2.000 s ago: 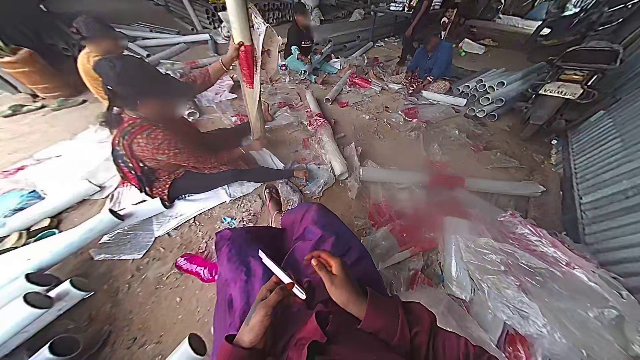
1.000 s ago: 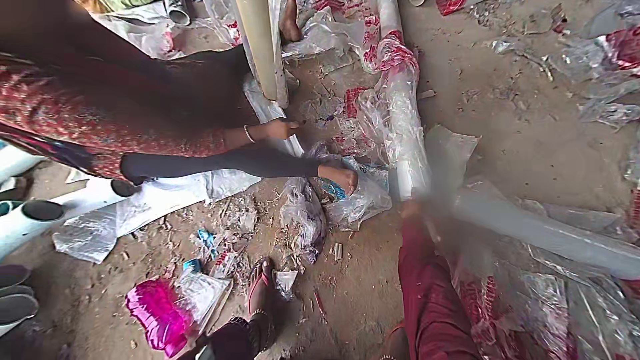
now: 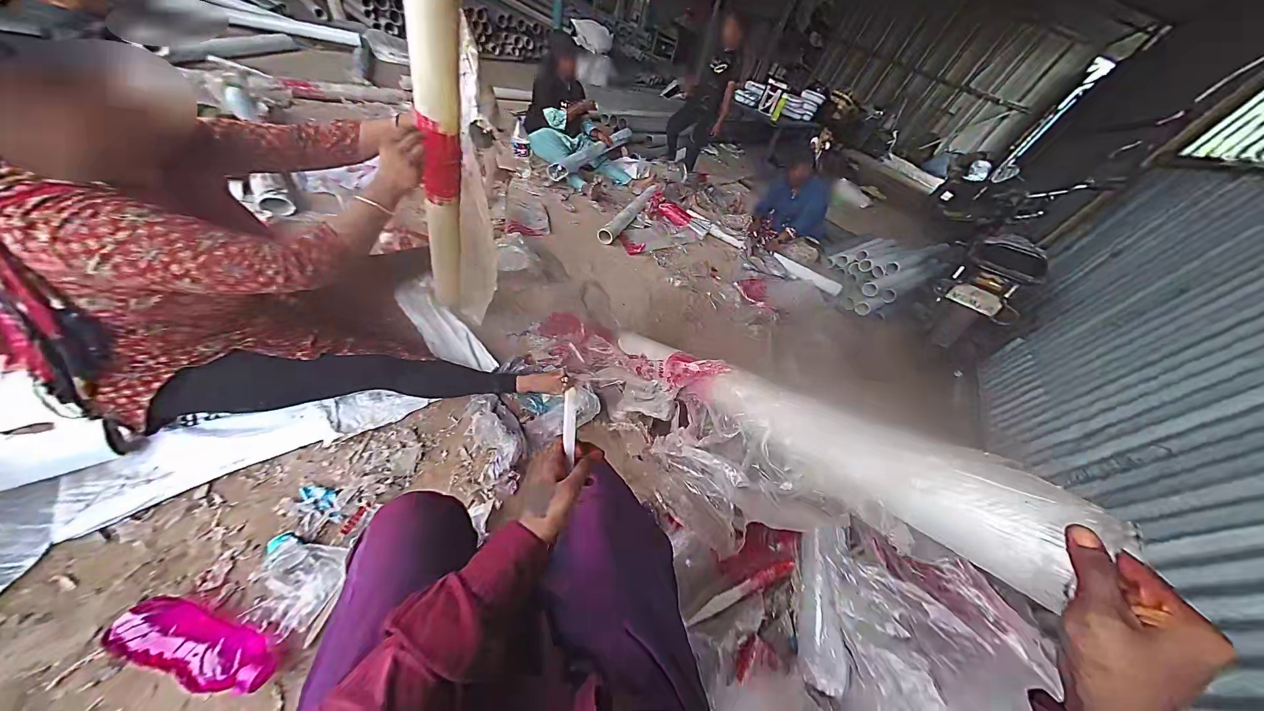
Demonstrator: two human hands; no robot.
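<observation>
My left hand (image 3: 553,494) is closed around a slim white tool (image 3: 570,425), which points up and away over my knees; whether it is a knife cannot be told. At the far right my right hand (image 3: 1136,612) grips the near end of a long white pipe (image 3: 889,474) wrapped in clear plastic film. The pipe slants away to the upper left, with red-printed wrap (image 3: 681,370) around its farther part. Crumpled clear film (image 3: 918,632) and red plastic lie beneath the pipe, beside my right knee.
At the left a seated person (image 3: 197,257) holds an upright pipe (image 3: 434,148) banded in red. A bare foot (image 3: 543,382) lies just beyond my left hand. Shiny pink plastic (image 3: 188,642) lies at lower left. Stacked grey pipes (image 3: 889,267), a motorcycle (image 3: 997,267) and a corrugated metal wall (image 3: 1136,375) stand beyond.
One second ago an arm of mine reached down to the pipe on the ground; now its near end is raised in my right hand. The view has swung up.
</observation>
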